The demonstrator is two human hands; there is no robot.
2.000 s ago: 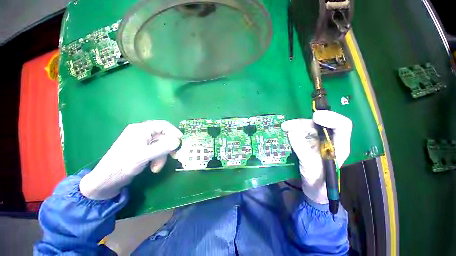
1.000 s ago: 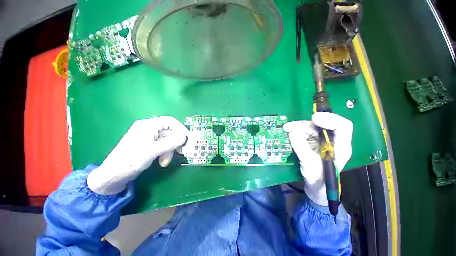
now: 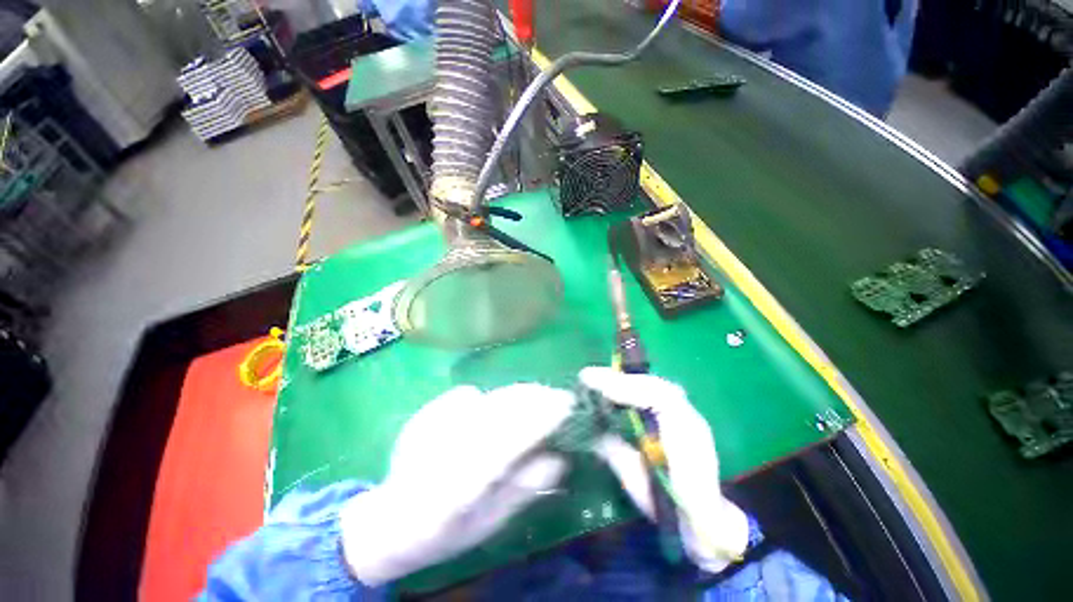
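Note:
My left hand, in a white glove, grips a green circuit board that is turned nearly edge-on, blurred and mostly hidden by the gloves. My right hand, also gloved, holds the soldering iron, its tip pointing away from me toward the stand, its handle running down through the hand. The right fingertips are at the board's far end; whether they grip it is unclear. Both hands are close together above the green mat.
Clear fume hood on a ribbed hose; another circuit board at its left. Iron stand and fan at the back right. Conveyor with boards on the right. Black bin with red-orange sheet and yellow ring at left.
The view has tilted up, showing more of the room. The board has left its flat pose on the mat and is turned nearly edge-on. My hands have come together around it.

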